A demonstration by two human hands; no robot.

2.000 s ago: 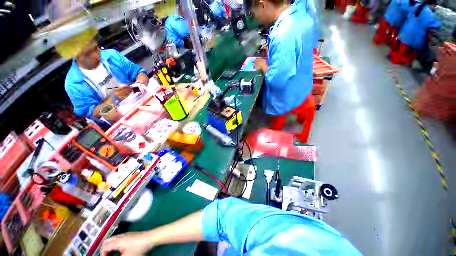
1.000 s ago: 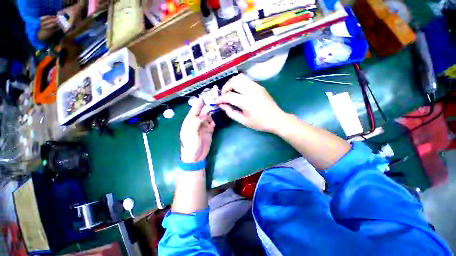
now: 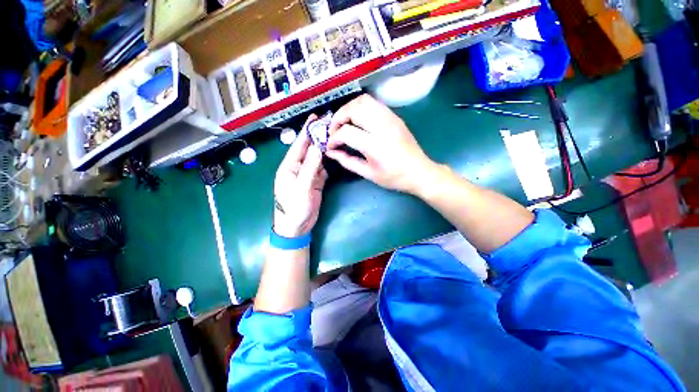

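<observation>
A small device housing [image 3: 319, 132], pale and round on its visible face with a dark rim, is held above the bench near the parts organiser. My left hand [image 3: 299, 184], with a blue band at the wrist, grips it from below and the left. My right hand [image 3: 377, 144] reaches in from the right, its fingertips at the housing. The fingers cover much of it, and I cannot tell whether the right hand holds a separate small part.
A parts organiser [image 3: 303, 86] with a red edge lies behind my hands. A blue bin [image 3: 521, 57], tweezers [image 3: 498, 107], a white strip [image 3: 526, 164] and red and black leads [image 3: 566, 138] are at the right. A solder spool [image 3: 129, 310] stands at the left edge.
My view has swung from the aisle and other workers down to the bench. Both hands are now together at the housing. Since one second ago they have shifted only slightly.
</observation>
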